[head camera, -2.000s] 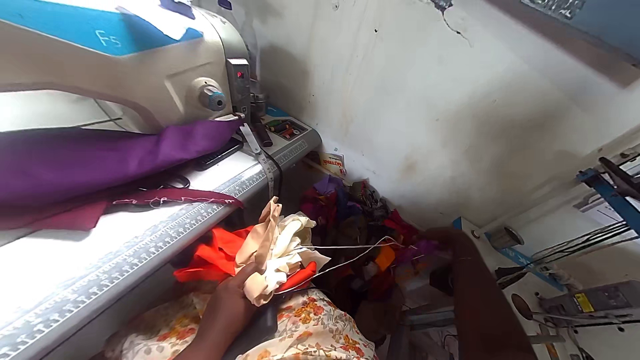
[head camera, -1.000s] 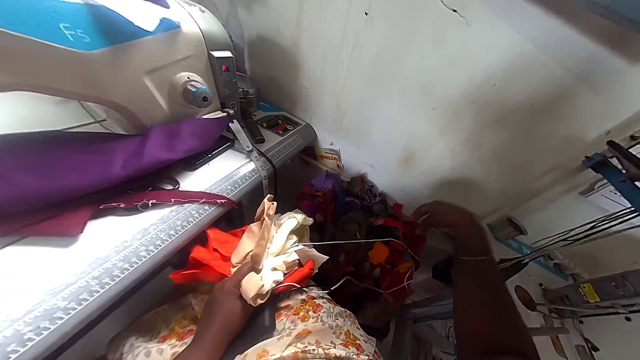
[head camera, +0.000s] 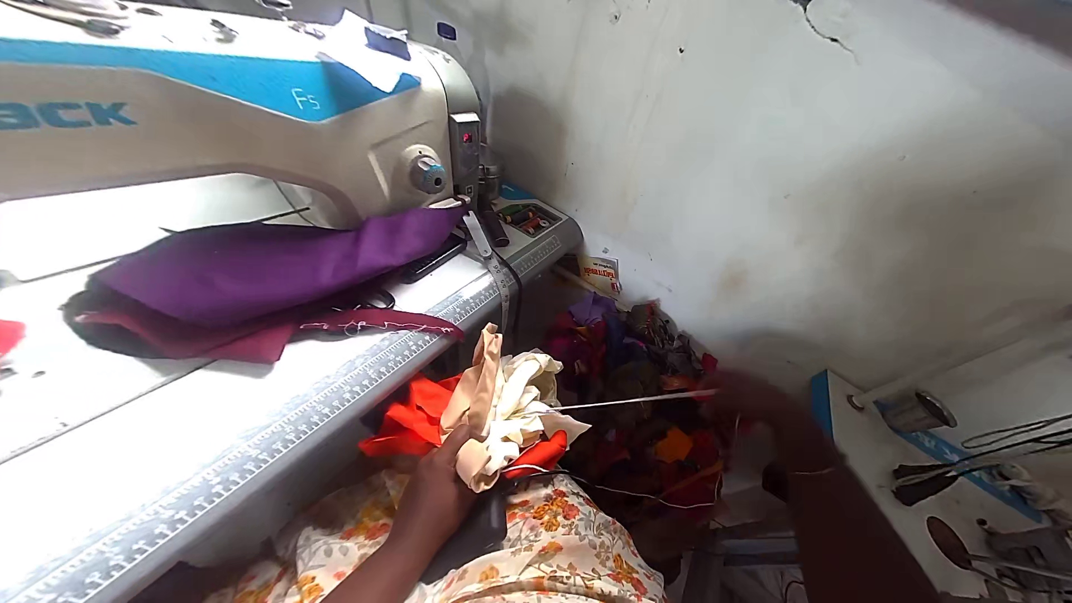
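Observation:
My left hand grips a gathered bundle of cream and beige fabric strips, with red fabric bunched behind and beneath it, above my lap in floral cloth. A taut white cord runs from the bundle to my right hand, which is blurred and appears to hold the cord's far part. A looser white thread hangs below between the bundle and the right side.
At the left stands a Jack sewing machine on a table with a ruler-marked edge. Purple fabric and maroon fabric lie on it. Coloured scraps are heaped by the wall. Another machine table is at right.
My right hand has moved about with the cord, and the cord is drawn straight between both hands now. My left hand keeps its hold on the bundle.

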